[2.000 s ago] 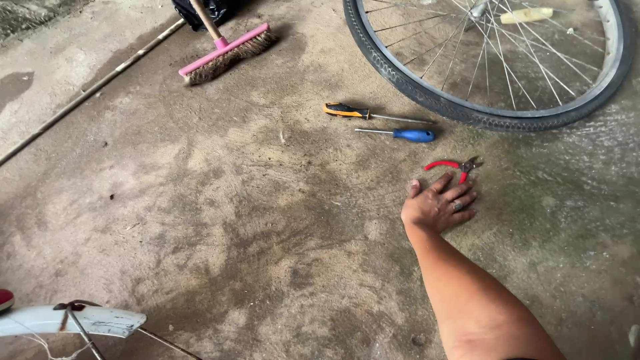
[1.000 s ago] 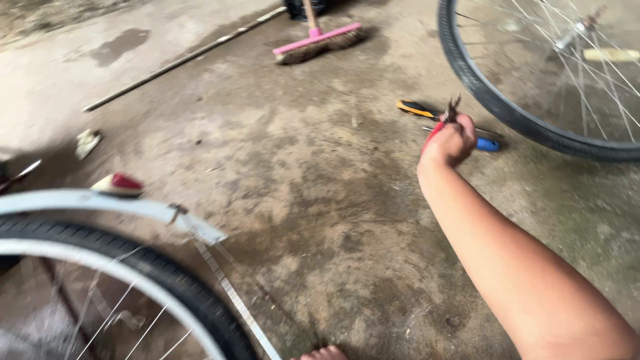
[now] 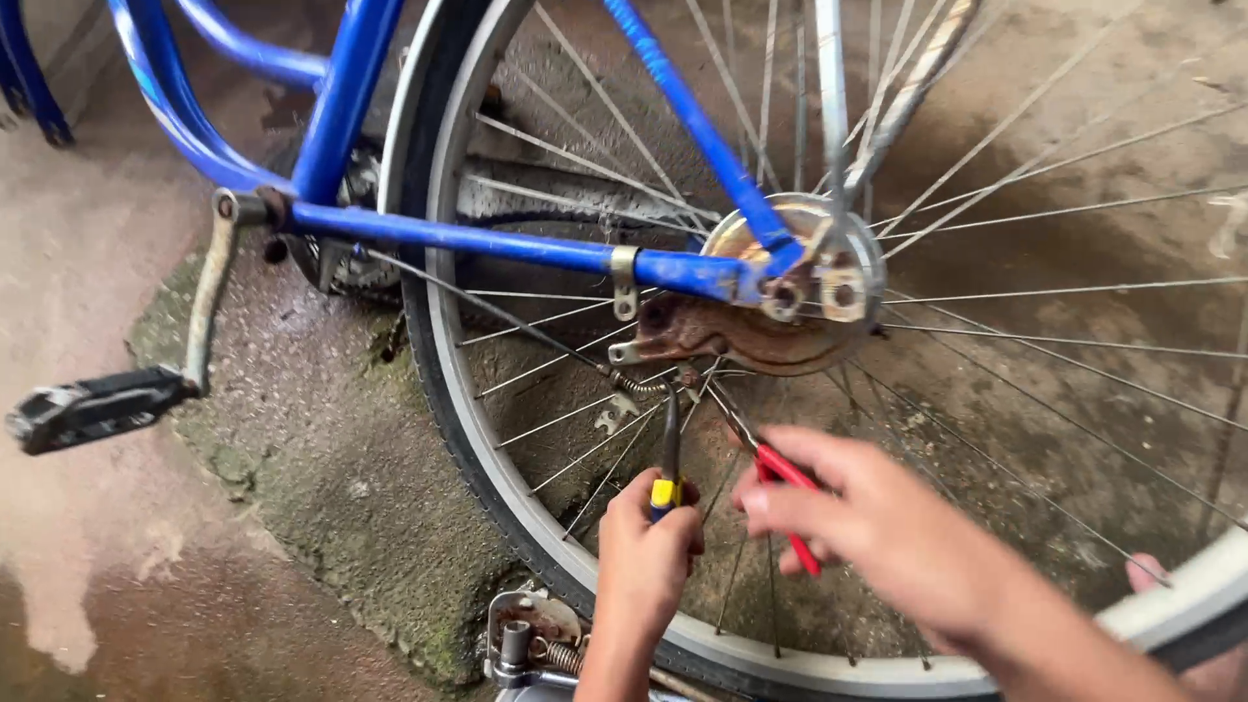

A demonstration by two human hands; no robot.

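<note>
My left hand (image 3: 648,546) grips a tool with a yellow and dark blue handle (image 3: 665,495); its bent dark metal shaft reaches up to the brake cable's end, beside a small coil spring (image 3: 639,386). In my right hand (image 3: 838,507) are red-handled pliers (image 3: 780,473), jaws pointing up and left, near the cable end below the rusty brake arm (image 3: 760,336). The brake drum (image 3: 858,219) sits at the wheel hub behind the blue chainstay (image 3: 507,244). A metal clip (image 3: 625,283) hangs on that stay. Whether the plier jaws touch the cable is too blurred to tell.
The rear wheel's spokes and pale rim (image 3: 721,639) surround both hands. A crank with a black pedal (image 3: 102,405) juts out at left. Below the rim lies a metal part with a spring (image 3: 541,634). Rough concrete (image 3: 322,487) lies beneath the bicycle.
The view has swung from the floor to a blue bicycle's rear wheel. My right hand holds the red-handled pliers, which lay on the floor two seconds ago. My left hand now shows with a tool.
</note>
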